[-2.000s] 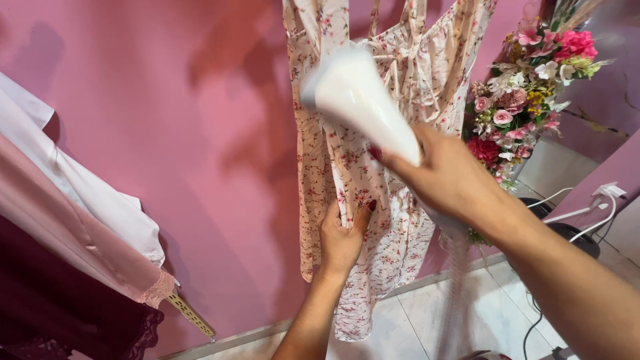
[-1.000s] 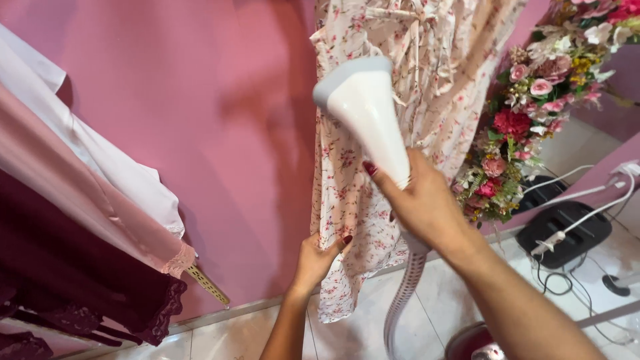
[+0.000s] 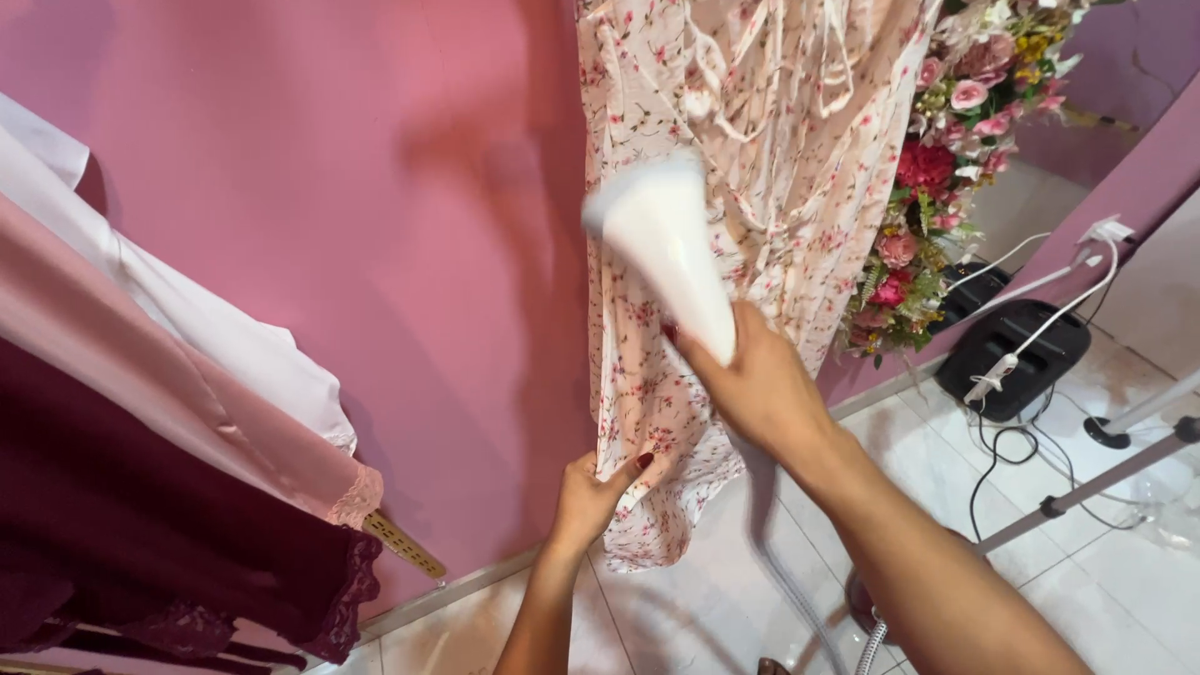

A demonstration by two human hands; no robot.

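Observation:
A floral-print garment [image 3: 750,197] with thin ties hangs against the pink wall. My right hand [image 3: 764,375] grips the handle of a white garment steamer head [image 3: 670,248], slightly blurred, whose wide grey-edged end is over the left part of the cloth. From below that hand the steamer hose [image 3: 769,544] runs down to the floor. My left hand [image 3: 592,497] pinches the lower left edge of the garment between thumb and fingers, below the steamer head; part of its fingers is hidden by the fabric.
White, pink and dark maroon lace-trimmed garments [image 3: 169,469] hang at the left. Artificial flowers [image 3: 923,169] stand at the right. Beyond them are a black speaker-like box [image 3: 1017,361], a white power strip [image 3: 992,380], loose cables and a metal pole [image 3: 1078,492]. The steamer base is partly hidden behind my right forearm.
From two seconds ago, the steamer head in my right hand has moved down the garment from near its upper part. My left hand still holds the cloth. The view has shifted.

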